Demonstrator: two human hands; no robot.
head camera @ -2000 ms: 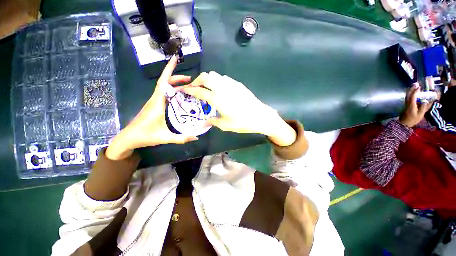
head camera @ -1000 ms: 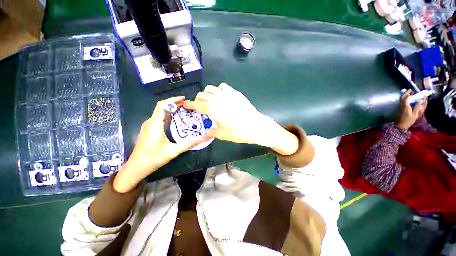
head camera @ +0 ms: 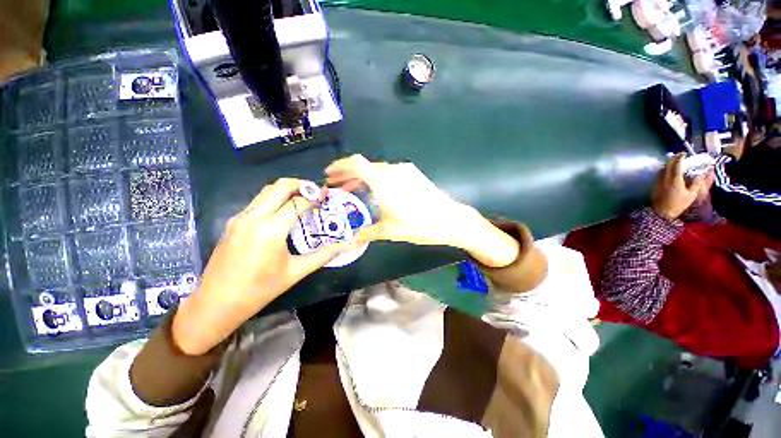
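Observation:
A round white housing (head camera: pixel 336 226) is held just over the bench's near edge, its open inside facing up. Thin dark wires, a small round part near its middle and a blue spot at its right show inside. My left hand (head camera: pixel 261 248) grips the housing from the left, fingers around its rim. My right hand (head camera: pixel 411 205) holds it from the right, thumb at the lower right rim and fingertips at the top near a small white ring-shaped part (head camera: pixel 310 191). Whether the right fingertips pinch a wire cannot be told.
A compartment tray (head camera: pixel 94 201) with white modules and one cell of screws lies left. Beyond my hands stand a white screw feeder (head camera: pixel 244 124) and a hanging black screwdriver (head camera: pixel 254 56). A small round container (head camera: pixel 420 71) stands farther right. A co-worker in red (head camera: pixel 685 282) sits right.
The view has shifted. The housing is tilted more towards the camera, and my right fingertips have lifted and spread a little at its top. My left hand still holds it.

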